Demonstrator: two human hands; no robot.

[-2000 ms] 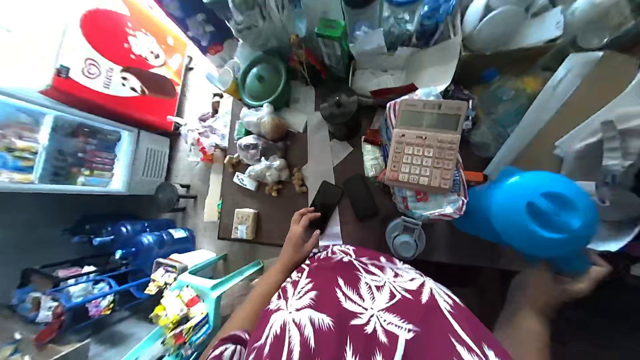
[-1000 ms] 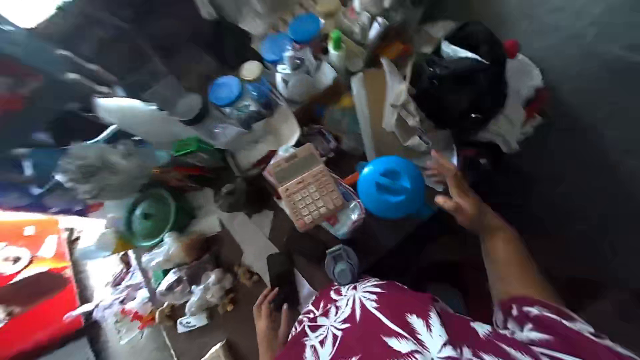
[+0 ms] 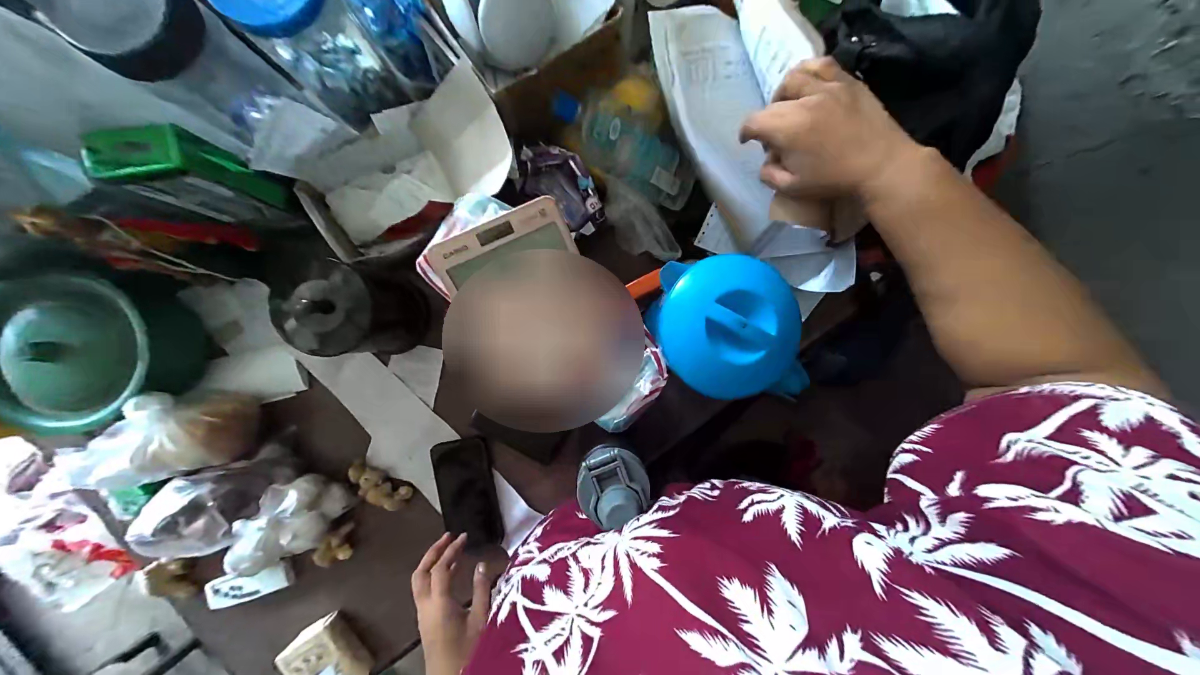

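Note:
My right hand (image 3: 834, 136) reaches to the upper right, its fingers bent over white papers (image 3: 717, 112) that bear writing; whether it grips them I cannot tell. My left hand (image 3: 450, 595) rests by the table's near edge, fingers apart, at the lower end of a black smartphone (image 3: 467, 492). Between the hands stands a blue plastic pitcher (image 3: 731, 326) with a lid. A pink calculator (image 3: 502, 242), partly blurred, leans on a plastic packet left of the pitcher. A grey bottle cap (image 3: 614, 487) shows in front of my shirt.
Tied plastic bags (image 3: 286, 520) and ginger pieces (image 3: 378, 486) lie at left, near a green lidded pot (image 3: 70, 347). A dark lidded jar (image 3: 323, 309), an open carton (image 3: 403, 178) and plastic bottles (image 3: 637, 141) crowd the back. A black bag (image 3: 928, 75) sits beyond my right hand.
My right hand was at the blue pitcher two seconds ago, then raised beside it, and is now over the papers. My left hand has come off the phone's body to its lower end. The view has shifted.

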